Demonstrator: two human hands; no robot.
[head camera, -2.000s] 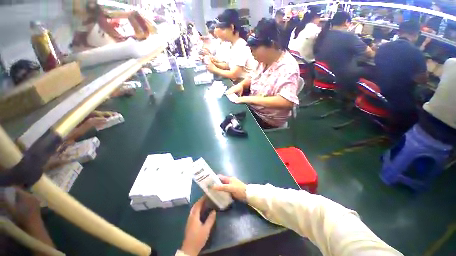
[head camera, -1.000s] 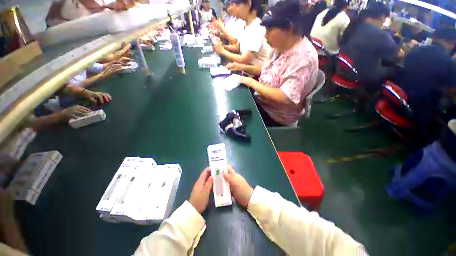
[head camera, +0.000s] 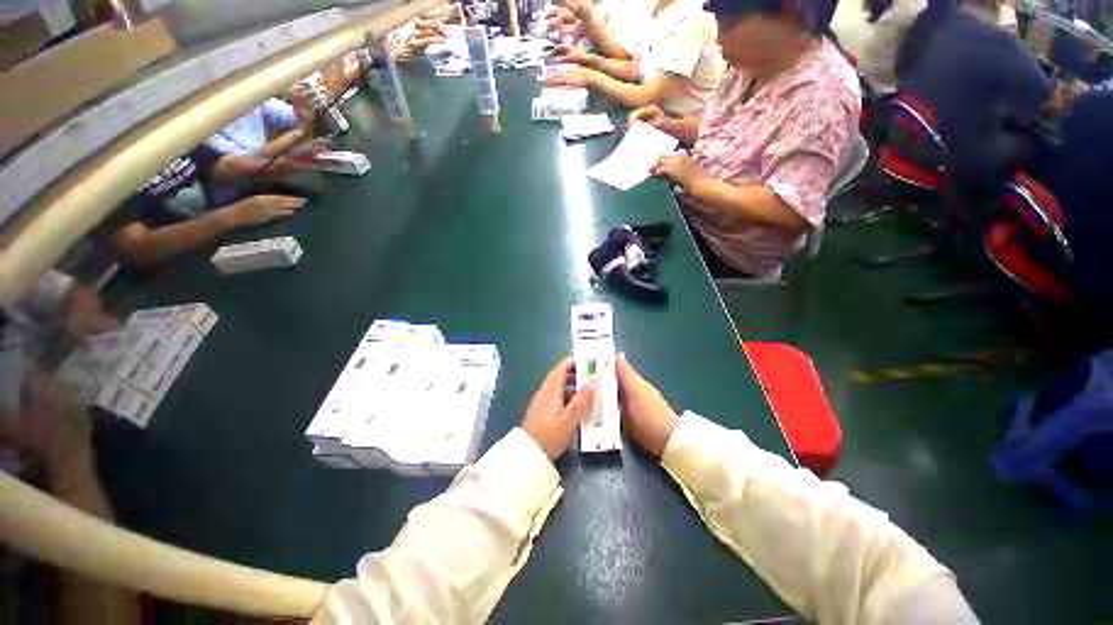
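A slim white retail box (head camera: 597, 397) with dark print and a small green mark stands lengthwise between my hands, its long printed face towards me. My left hand (head camera: 559, 409) grips its left side, with the thumb on the face near the middle. My right hand (head camera: 643, 407) holds its right side. The fingers behind the box are hidden. A stack of similar white boxes (head camera: 409, 397) lies on the dark-green table to the left of my hands, in a stepped block.
A black cloth item (head camera: 631, 259) lies beyond the held box. Across the table lie a second box stack (head camera: 153, 354) and a single box (head camera: 256, 254). A person in pink holds a white sheet (head camera: 635, 155). A cream pipe (head camera: 159, 556) crosses lower left; a red stool (head camera: 793, 403) stands right.
My hands have gone from turning the tilted box to holding it upright between both hands. The view has shifted, and the person in pink now has the white sheet opened out.
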